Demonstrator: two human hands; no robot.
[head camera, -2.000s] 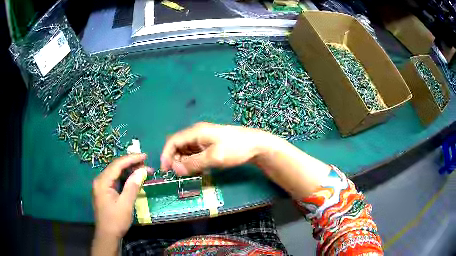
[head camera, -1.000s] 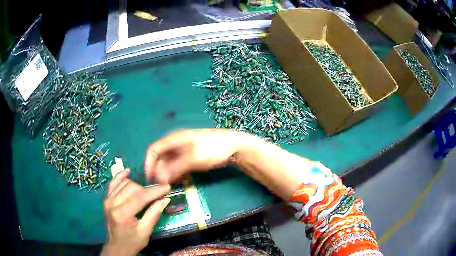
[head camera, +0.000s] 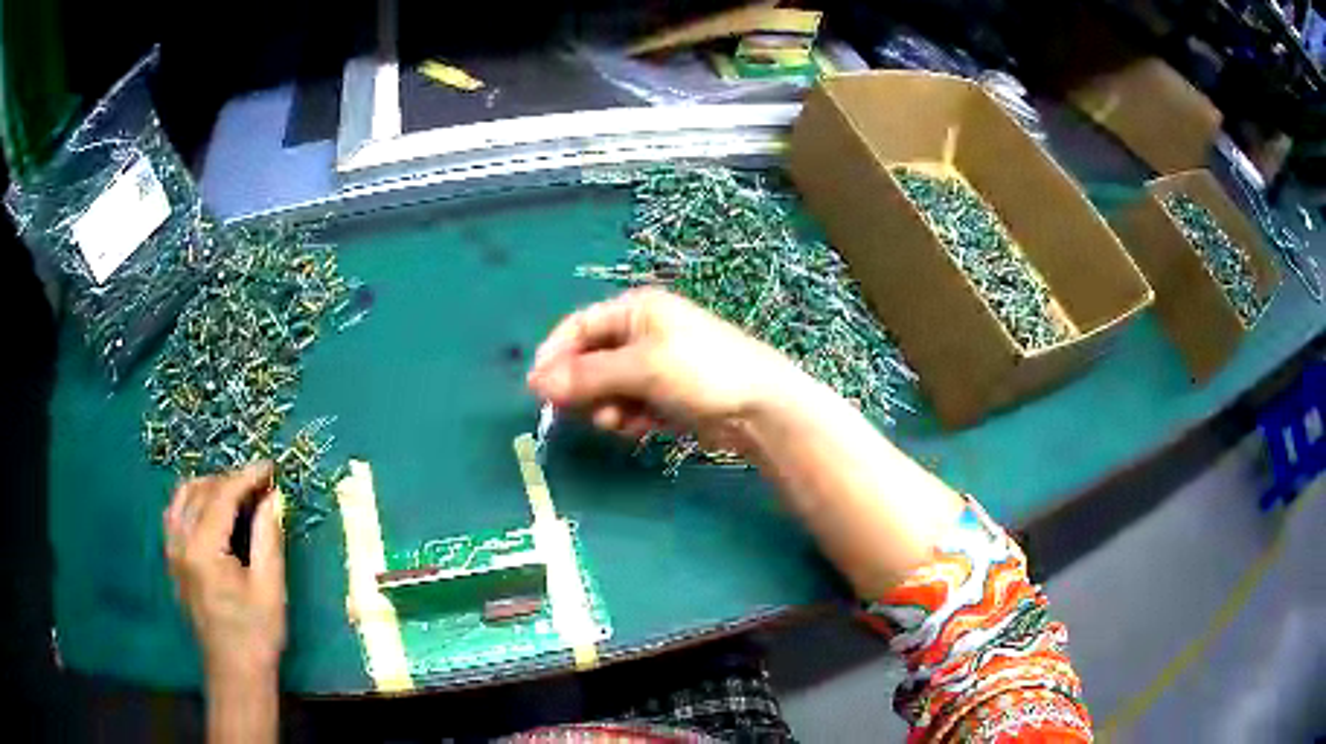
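Note:
A green circuit board (head camera: 451, 640) lies at the mat's near edge between two cream taped strips. A narrow dark green upright board (head camera: 463, 586) stands across it, with a dark red block (head camera: 511, 609) in front. My left hand (head camera: 230, 560) is at the near end of the left component pile (head camera: 240, 364), thumb and fingers bent; whether it holds a part is unclear. My right hand (head camera: 618, 364) is above the mat, beyond the right strip, its fingertips pinching a small component with thin silvery leads (head camera: 545, 422). The right component pile (head camera: 756, 276) lies behind it.
A large open cardboard box (head camera: 1003, 218) with components stands right of the right pile. A smaller box (head camera: 1200, 276) is at the far right. A clear labelled bag (head camera: 117, 240) is far left. A silvery-white rail (head camera: 582, 135) runs behind the piles.
Both hands have left the board, uncovering it. My left hand moved left to the left pile. My right hand moved up and right, and a leaded component now shows at its fingertips.

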